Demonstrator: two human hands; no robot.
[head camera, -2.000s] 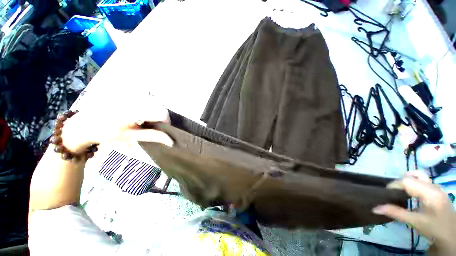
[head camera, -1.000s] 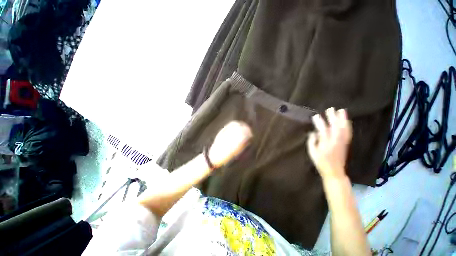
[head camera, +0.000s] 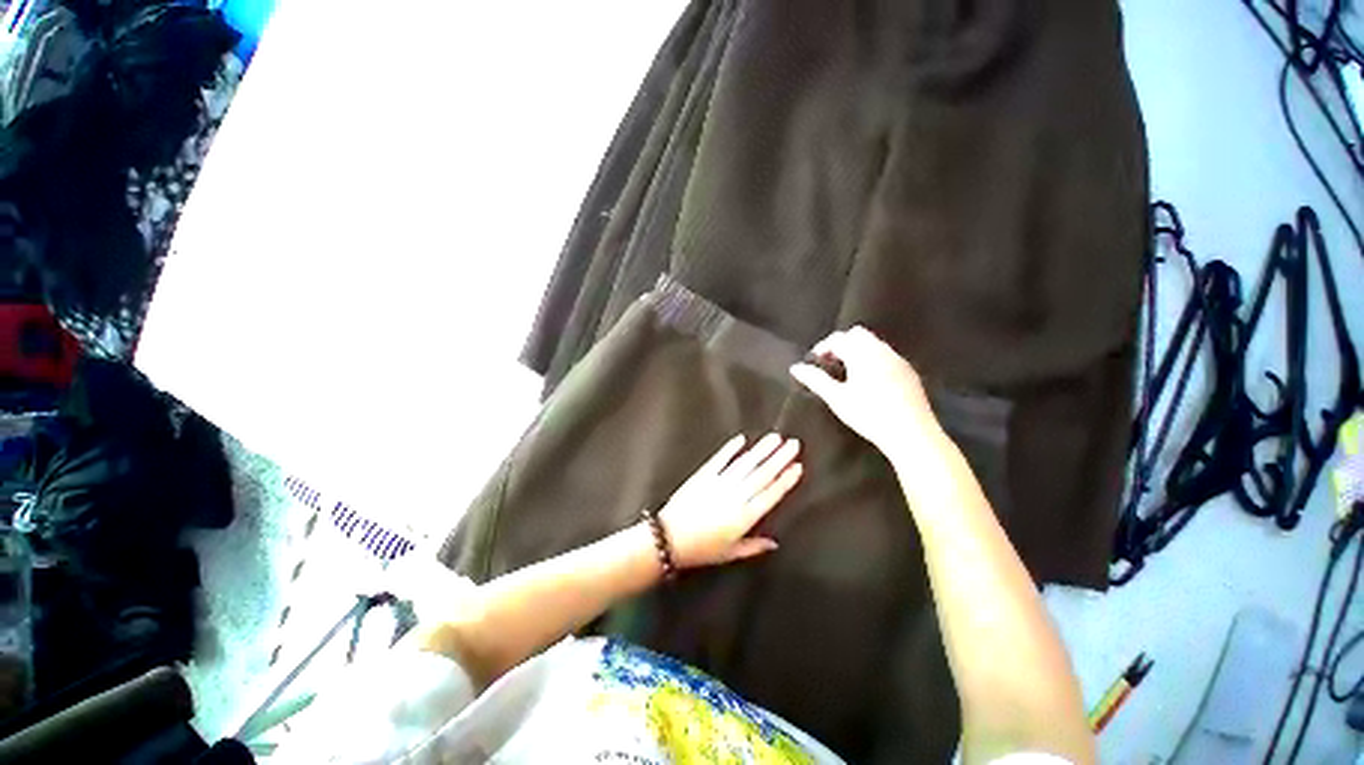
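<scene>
Brown shorts (head camera: 598, 434) lie front up on the table before me, waistband (head camera: 748, 344) away from me, the lower part near my body. My left hand (head camera: 733, 501) lies flat on their front with fingers spread. My right hand (head camera: 860, 381) is at the middle of the waistband, thumb and forefinger at the dark button (head camera: 821, 365), which they partly cover; I cannot tell how firmly they hold it. A pile of matching brown garments (head camera: 987, 194) lies beyond and partly under the shorts.
Black hangers (head camera: 1219, 374) lie tangled at the right. Slim orange and dark tools (head camera: 1122, 691), a pale flat rectangle (head camera: 1239, 688) and black cords lie at the lower right. Dark clothing heaps (head camera: 112, 493) are left of the white table (head camera: 344, 224).
My left hand has opened and settled flat on the shorts. My right hand has moved left along the waistband to the button. Earlier, both hands held the shorts up by the waistband.
</scene>
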